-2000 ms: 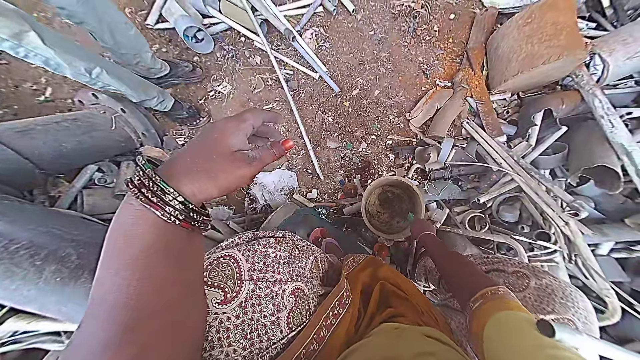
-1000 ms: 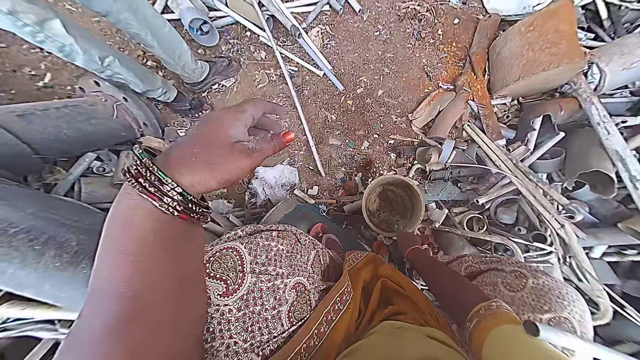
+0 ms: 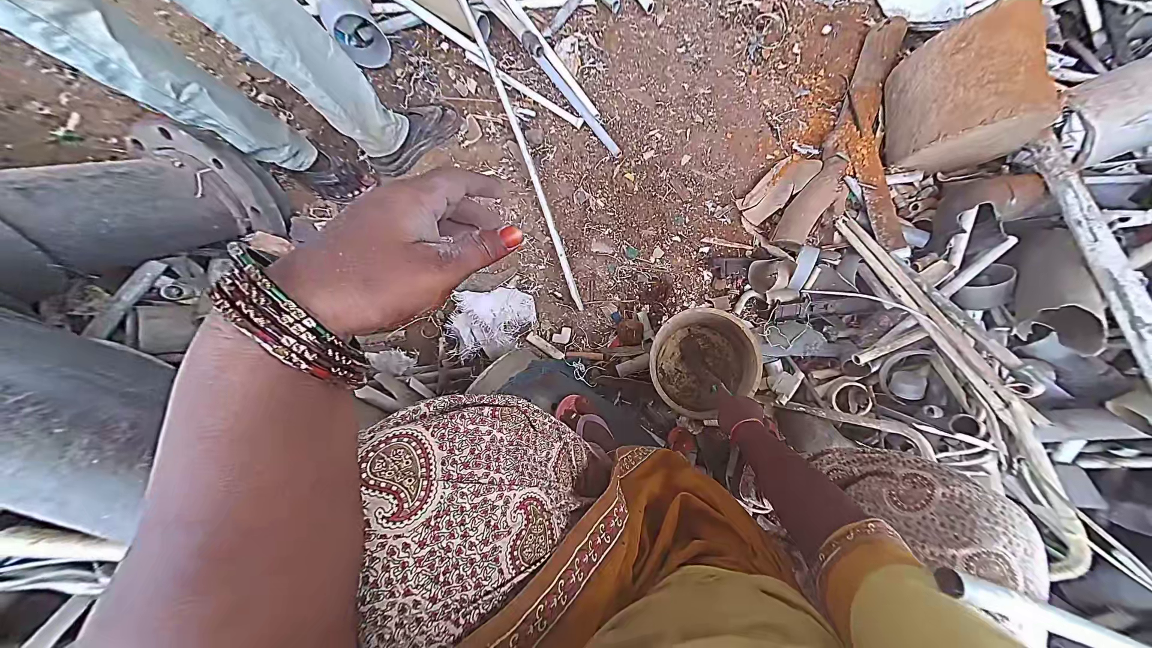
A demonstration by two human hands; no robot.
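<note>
My left hand (image 3: 405, 247), with several patterned bangles on the wrist, hovers over the debris and ground. Its fingers are loosely bent, apart from the thumb, and no object shows in them. A crumpled white fibrous scrap (image 3: 490, 321) lies below its thumb. My right hand (image 3: 740, 414) is at the lower right rim of a round beige container (image 3: 661, 360), its fingers reaching over the rim. Brown, soil-like material (image 3: 697, 364) lies inside the container. The fingertips are dark and blurred against it, so I cannot tell whether they hold anything.
A person's trousered legs (image 3: 270, 81) stand at upper left, beside a large flanged grey pipe (image 3: 117, 211). Long thin pipes (image 3: 531, 166) lie on the dirt ahead. Broken pipe pieces (image 3: 1062, 279) and strips (image 3: 936, 324) are heaped at right, below a rusty brown block (image 3: 972, 90).
The other person's legs and feet have shifted right. My right hand was drawn back toward me a second ago and now reaches over the container's rim. My left hand has hardly moved.
</note>
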